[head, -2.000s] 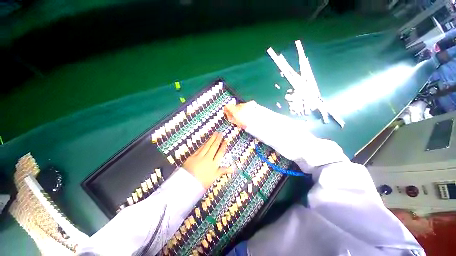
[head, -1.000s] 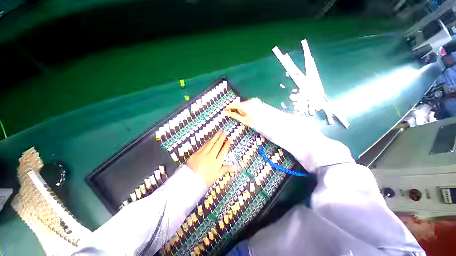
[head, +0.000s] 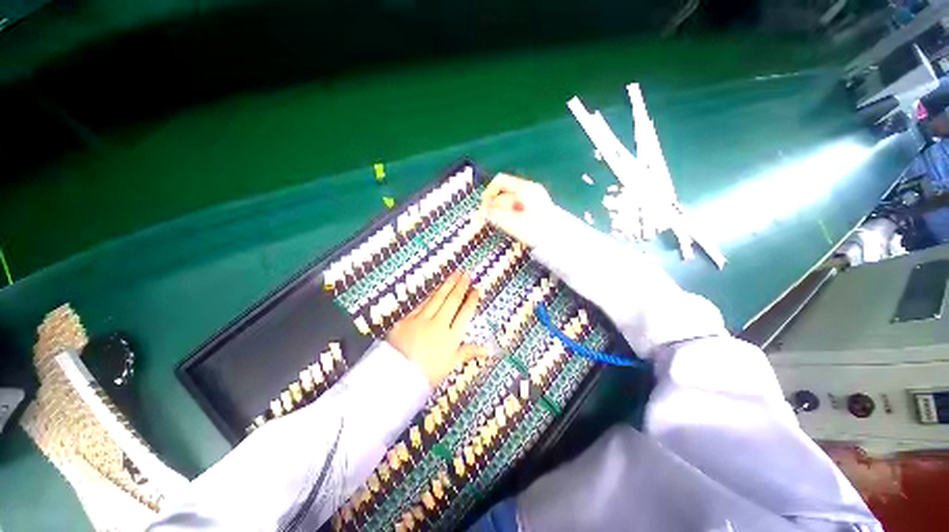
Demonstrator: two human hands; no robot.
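Observation:
Narrow green circuit boards (head: 419, 242) lie in slanting rows in a black tray (head: 250, 353). Upright components with white tips (head: 401, 225) and tan tips (head: 484, 447) rise from them. My left hand (head: 435, 330) rests on the middle rows, fingers extended and slightly apart; nothing shows in it. My right hand (head: 512, 205) is at the far right end of the white-tipped rows, fingertips bent down at the tips. Whether it pinches one is too blurred to tell. A blue cord (head: 572, 347) runs beside the right sleeve.
White strips (head: 650, 156) cross over small loose bits (head: 625, 211) right of the tray. A tan patterned sheet (head: 78, 442) and a black round object (head: 112, 361) lie at left. A grey knobbed instrument box (head: 864, 353) stands at right. Two yellow-green bits lie beyond the tray.
My right hand has moved up and slightly right along the rows to their far end. My left hand has stayed on the boards. The view has shifted slightly.

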